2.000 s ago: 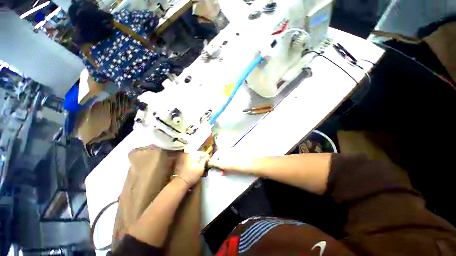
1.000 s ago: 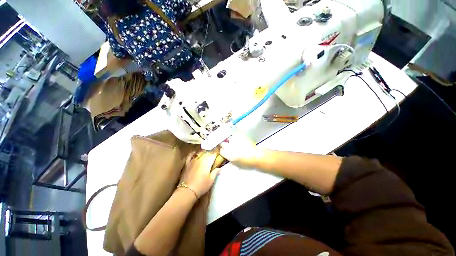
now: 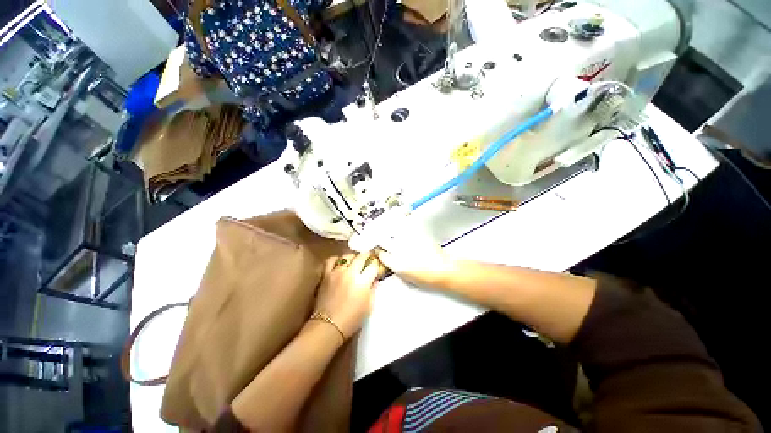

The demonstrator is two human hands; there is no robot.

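A brown tote bag lies on the white table, its body left of and under my left forearm. A thin brown handle loops out at its left. My left hand presses on the bag's edge just below the needle end of the white sewing machine. My right hand is beside it, fingers at the same small edge; it is overexposed. The fingertips touch or nearly touch. The needle and presser foot are hard to make out behind the fingers.
Orange-handled snips lie on the machine bed. A blue tube runs along the head. A dark tool and cables lie at the right table end. Stacked brown pieces and another person are beyond the table.
The view has shifted, so the machine sits further right. More of the bag's body shows, spread flatter on the left. Both hands stay at the needle end.
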